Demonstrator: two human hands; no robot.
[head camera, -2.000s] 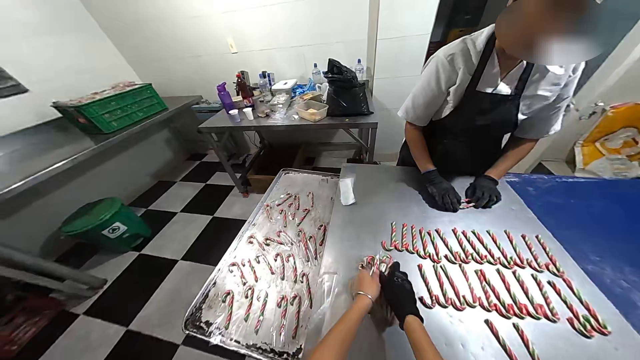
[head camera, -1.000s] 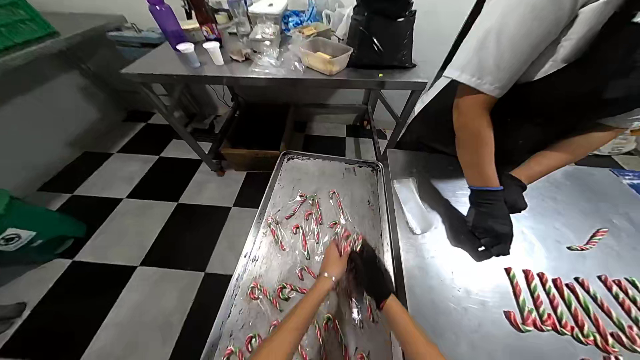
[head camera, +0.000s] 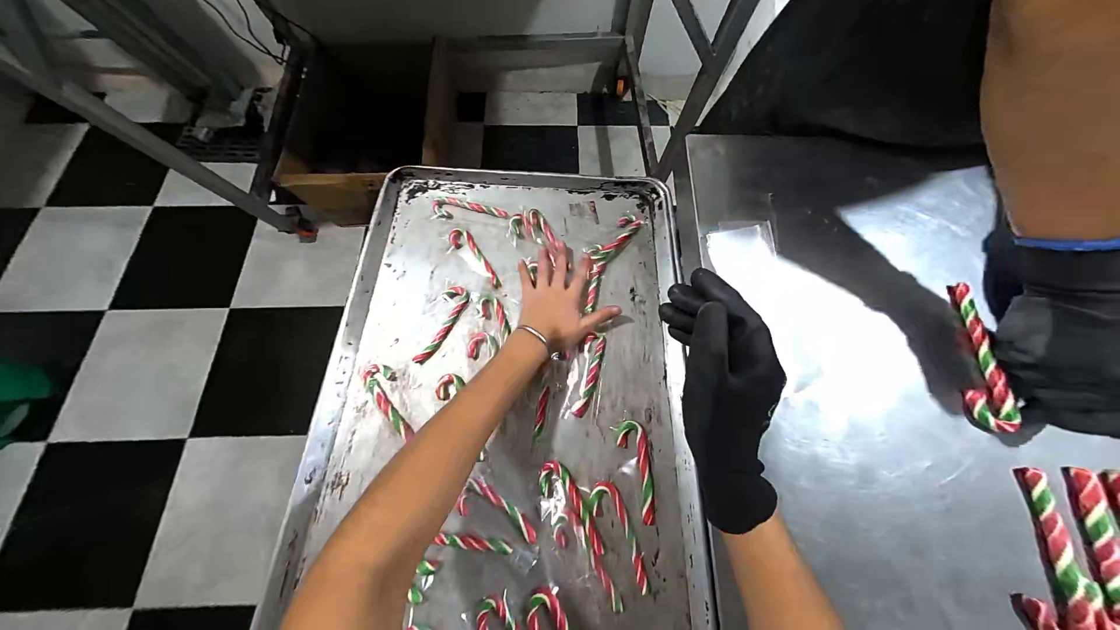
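Observation:
My bare left hand (head camera: 560, 302), with a bracelet at the wrist, lies spread, palm down, over wrapped candy canes on a metal sheet tray (head camera: 652, 376); what is under the palm is hidden. Beside the tray's right rim my right hand (head camera: 731, 376) wears a black glove, fingers loosely bent, with nothing seen in it. Red, white and green candy canes in clear wrappers, such as one at the right of the tray (head camera: 646, 472), lie scattered in several directions. On the metal table another candy cane (head camera: 987, 359) lies near a co-worker's gloved hand (head camera: 1063, 341).
The metal table (head camera: 857, 525) adjoins the tray's right side, with a clear plastic wrapper (head camera: 742, 245) near its far left corner. More candy canes (head camera: 1067, 542) lie at lower right. Beyond the tray are a wooden box (head camera: 337, 192) and metal table legs. A checkered floor (head camera: 157, 367) is at left.
The view has moved closer over the tray. My hands, together over the tray a second ago, are now apart: the left spread over the canes, the right at the tray's right rim.

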